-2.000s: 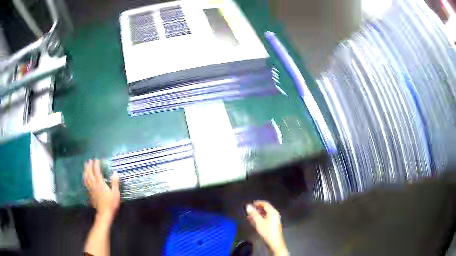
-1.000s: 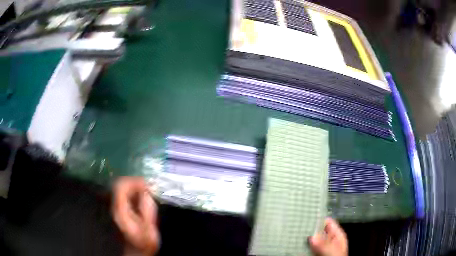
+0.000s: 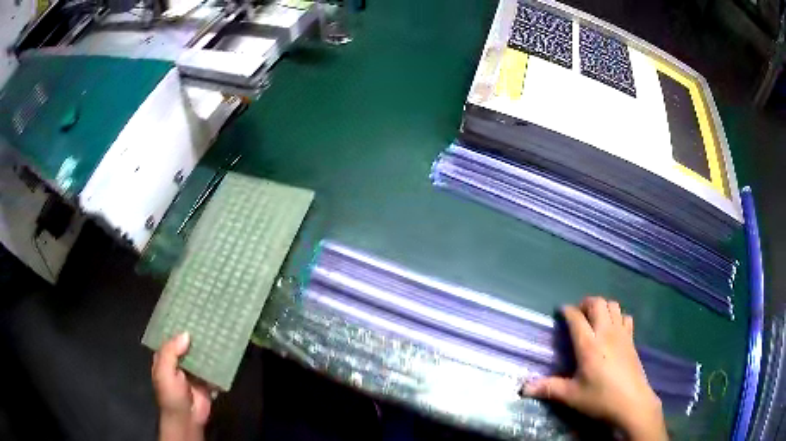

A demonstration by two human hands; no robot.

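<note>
My left hand holds a pale green circuit-board panel by its near edge, thumb on top. The panel is over the bench's left front part. My right hand lies across a flat row of blue-purple component tubes, thumb at the near edge and fingers at the far edge. It covers part of their right half. A second bundle of tubes lies farther back, along the front of a thick stack of white-faced frames.
A white and teal machine with metal rails is at the left. Thin dark tweezers lie beside the panel. A thick blue-purple length runs along the right bench edge. A thin yellow loop lies near it.
The panel has gone from my right hand to my left and moved from over the tubes to the left. My right hand has come down on the tubes. The view has shifted.
</note>
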